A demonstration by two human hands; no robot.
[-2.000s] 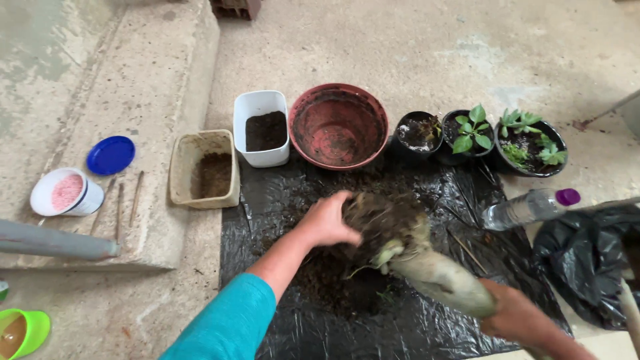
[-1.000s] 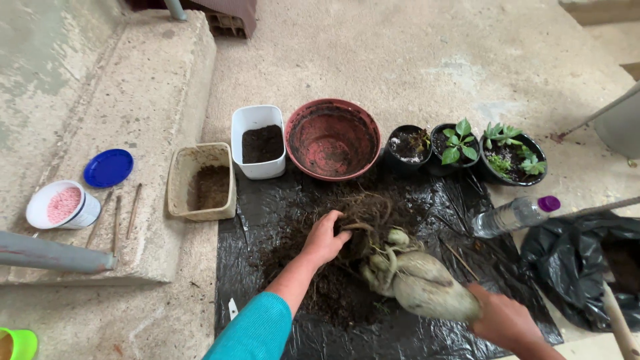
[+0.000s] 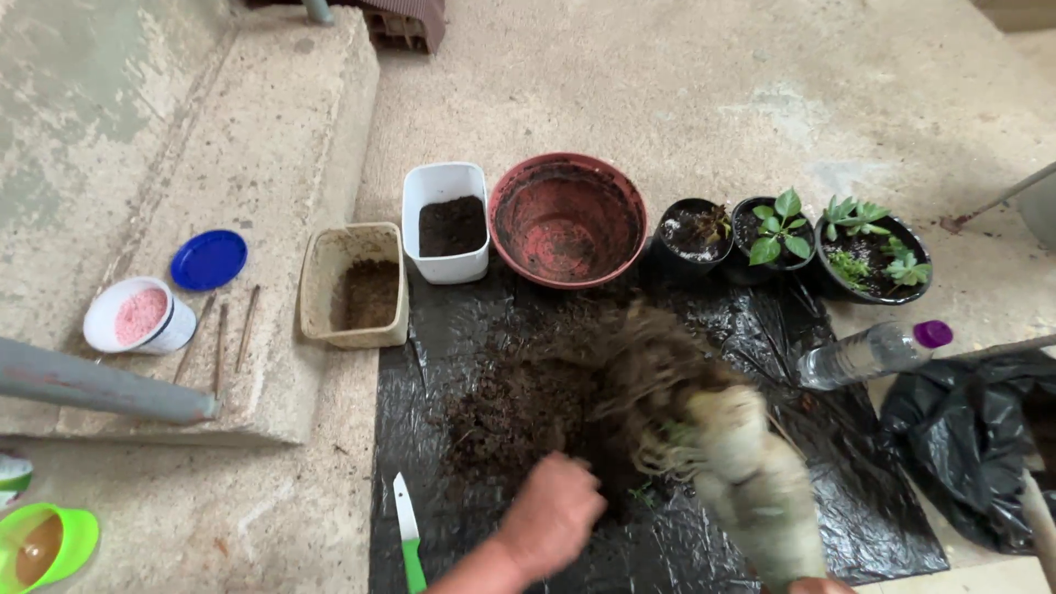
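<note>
My right hand [image 3: 817,585], mostly cut off at the bottom edge, grips the thick pale stem of an uprooted plant [image 3: 755,487]. Its root ball [image 3: 660,363] points up and left over a black plastic sheet [image 3: 445,322]. Blur softens the roots. My left hand [image 3: 554,511] is curled just left of the roots, over loose dark soil [image 3: 511,412], not touching the stem; whether it holds anything cannot be seen. A small knife with a green handle [image 3: 410,536] lies on the sheet to its left.
Behind the sheet stand a beige container [image 3: 355,330], a white container [image 3: 450,268], a red-brown pot [image 3: 569,276] and several black pots with plants [image 3: 771,239]. A plastic bottle [image 3: 866,355] and black bag [image 3: 949,437] are right. A concrete step [image 3: 272,206] and grey pole [image 3: 99,384] are left.
My left hand has come away from the roots, toward me. The plant has swung so that its stem points more toward me, with my right hand still on it. More of the knife shows.
</note>
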